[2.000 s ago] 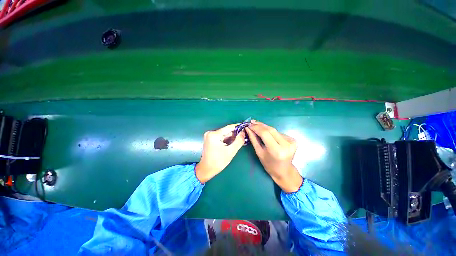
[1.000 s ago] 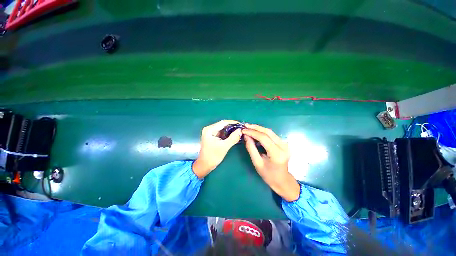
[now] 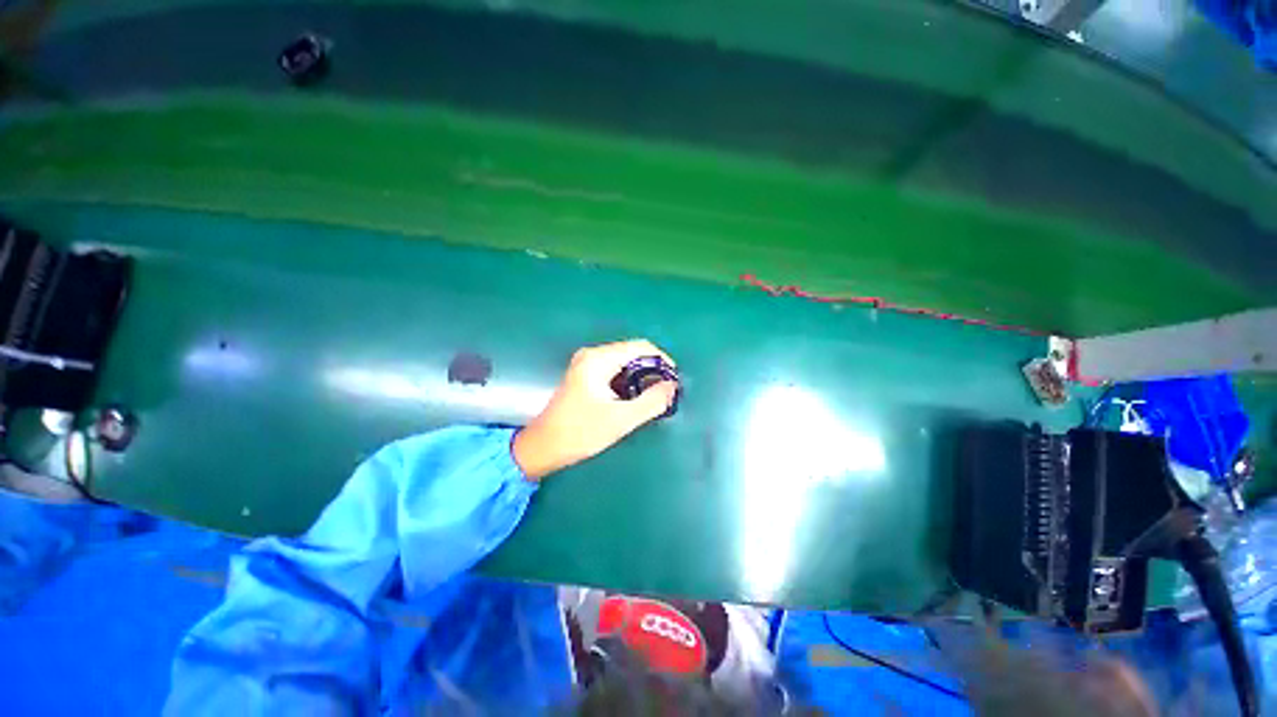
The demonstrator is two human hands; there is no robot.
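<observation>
My left hand (image 3: 595,406) pinches a small round black unit (image 3: 649,381) between thumb and fingers, just above the green bench. The unit's ring-shaped rim faces up with purplish glints; the fingers cover part of it. My right hand is not clearly in view. A blurred skin-toned patch shows at the bottom edge on the right, and I cannot tell what it is.
A black ribbed tool station (image 3: 1071,518) stands at right, a black handle or cord leaning out. Another ribbed box (image 3: 63,315) is far left, a small metal-and-black part (image 3: 115,427) beside it. A similar round unit (image 3: 303,58) sits on the belt (image 3: 560,210). Red string (image 3: 875,303) runs along its edge.
My right hand has let go of the unit and left the bench centre. My left hand still holds the unit in about the same place. The view has tilted and shifted.
</observation>
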